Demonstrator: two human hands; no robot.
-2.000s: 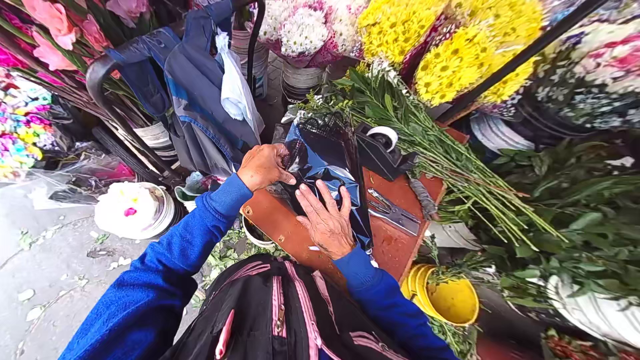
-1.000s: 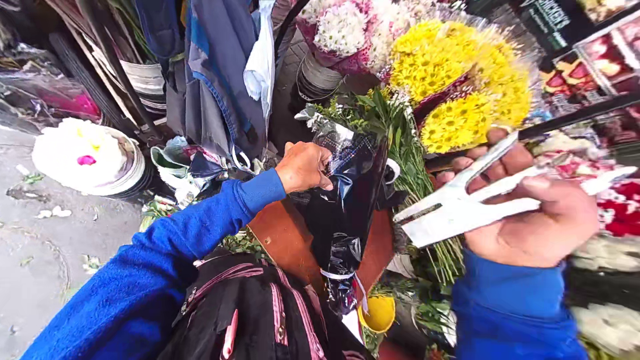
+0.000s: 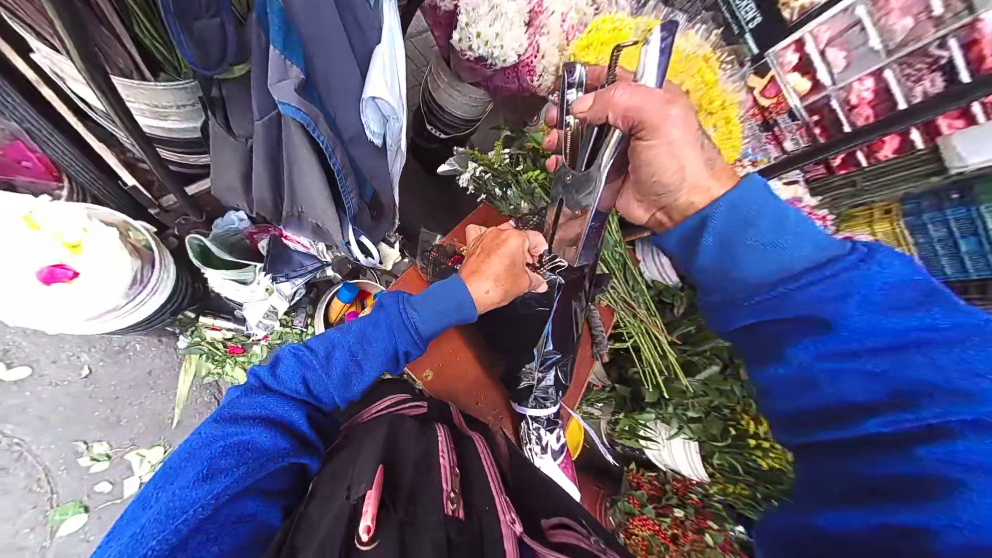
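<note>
A bundle in black glossy wrapping lies over a reddish-brown board, with a pale ribbon around its lower part. My left hand pinches the upper edge of the wrapping. In my right hand is a metal plier-type stapler, gripped by its handles and pointing down. Its lower end is at the wrapping, close beside my left fingertips; whether its jaws touch the wrapping cannot be told. Cut green stems lie to the right of the bundle.
A black bag with pink zips fills the bottom centre. White buckets stand at left, near hanging dark cloth. Yellow flowers and white flowers are behind. Leafy greenery and red berries lie at right.
Two seconds ago both hands were on the wrapping and the tool lay on the board. My right hand has since picked it up and brought it from the right over to the wrapping.
</note>
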